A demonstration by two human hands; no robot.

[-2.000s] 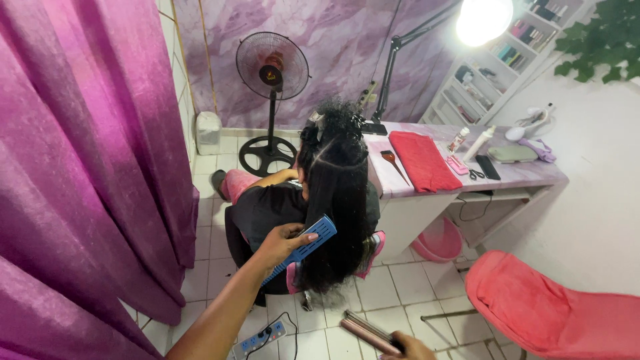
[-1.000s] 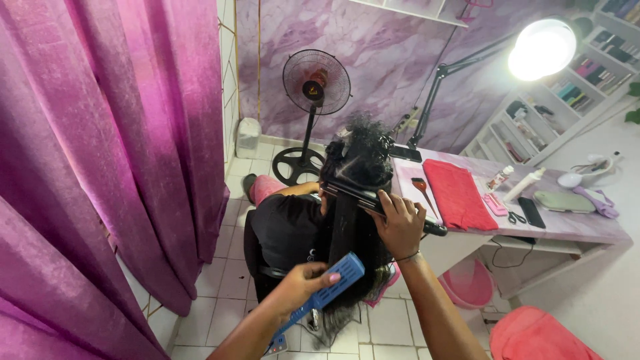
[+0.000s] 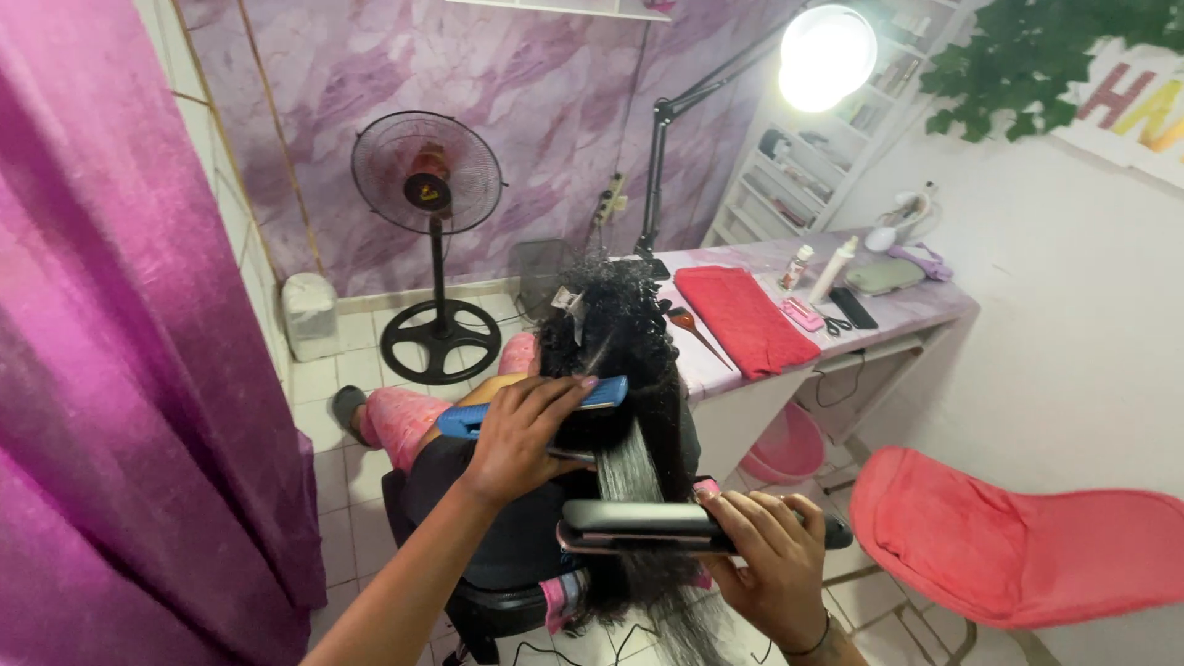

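A person with long black hair [image 3: 661, 435] sits in a dark chair [image 3: 504, 601], back toward me. My left hand [image 3: 523, 439] holds a blue comb [image 3: 536, 410] against the hair at the back of the head. In my right hand [image 3: 772, 555] is a hair straightener [image 3: 647, 527], its plates across a straight, shiny lock below the comb; loose ends hang beneath it. A metal piece shows under my left fingers, too hidden to identify. Part of the crown hair is bunched up, with a light clip [image 3: 566, 301] in it.
Right of the person, a counter [image 3: 712, 379] bears a red towel [image 3: 745, 319], a tint brush [image 3: 694, 333], scissors [image 3: 837, 325] and bottles. A red chair [image 3: 1008, 546] stands at right, a pink bucket [image 3: 786, 449] under the counter, a fan [image 3: 428, 176] behind, a purple curtain [image 3: 139, 370] at left.
The straightener has moved from near the head down to the lower lengths of the hair. My left hand has raised the comb from the lower hair to the back of the head.
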